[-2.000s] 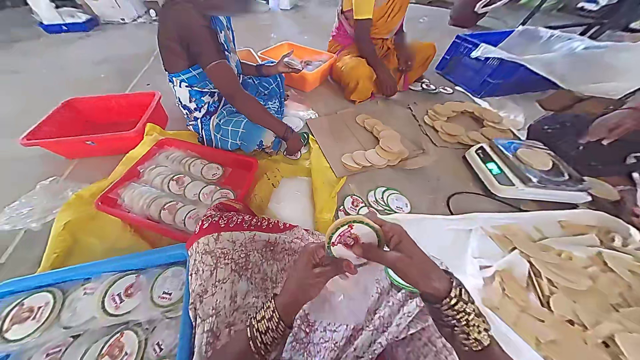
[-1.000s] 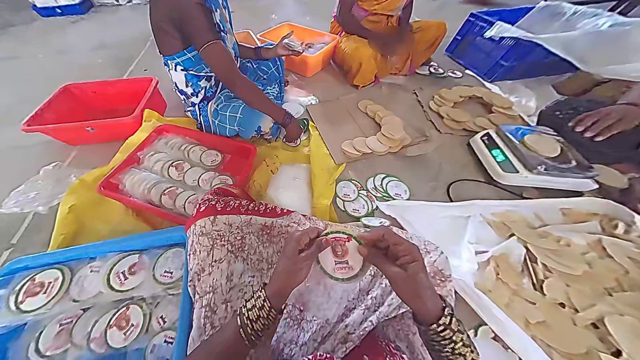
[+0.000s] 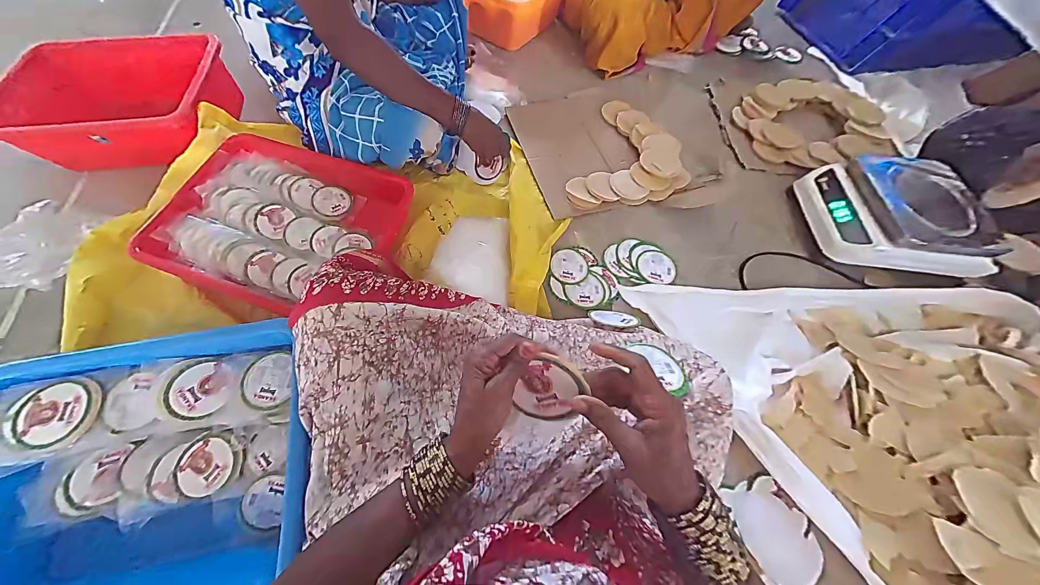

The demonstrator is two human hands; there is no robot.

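Note:
Between my hands, above the patterned cloth on my lap (image 3: 366, 382), is a round packet (image 3: 548, 390) with a printed label and a tan edge. My left hand (image 3: 491, 390) pinches its upper left rim between thumb and fingers. My right hand (image 3: 638, 414) touches its right side with the thumb, fingers spread and curled. A round green-edged label (image 3: 662, 370) lies on the cloth just beyond my right hand. Several more round labels (image 3: 581, 276) are piled on the floor past my knees.
A blue crate (image 3: 296, 455) and red tray (image 3: 394, 191) hold labelled packets at left. Thin tan discs (image 3: 934, 422) fill a white-lined container at right. Beyond are a digital scale (image 3: 837, 215), cardboard with discs (image 3: 561, 154), a red tub (image 3: 106, 97) and a co-worker's hand (image 3: 486, 140).
The round packet, held upright by both hands a second ago, is now lower and tilted, and my right fingers have spread. The view has shifted down and closer.

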